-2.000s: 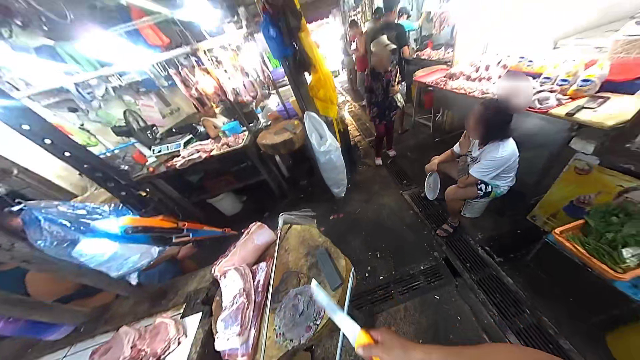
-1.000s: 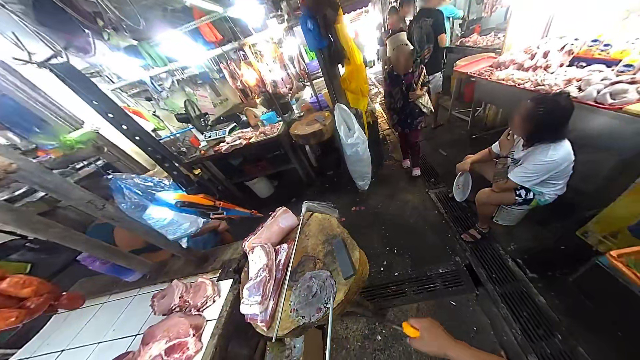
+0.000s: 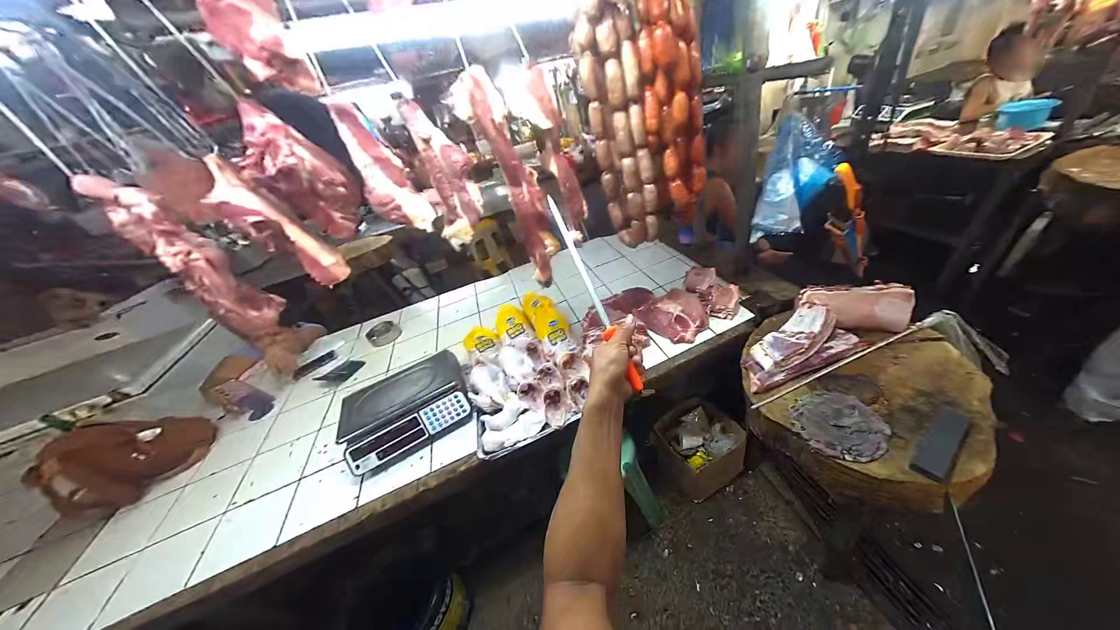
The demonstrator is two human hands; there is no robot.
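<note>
My right hand grips the orange handle of a knife above the tiled counter; its narrow-looking blade points up and away, towards hanging strips of raw meat. My left hand is out of view. Just beyond and right of my fist lie cut pieces of raw meat. Left of it, a tray holds pale poultry with yellow-wrapped packs behind. Strings of sausages hang past the blade tip. On the right, a round wooden chopping block bears pork slabs and a dark rectangular block.
A digital scale stands on the white-tiled counter. What looks like another person's arm is near its far edge. Below the counter sits a cardboard box of refuse. A person is behind a stall at upper right.
The view has swung far left, bringing the scale, poultry and hanging meat into sight. My right hand, earlier beside the chopping block, is now over the counter, still gripping the orange handle.
</note>
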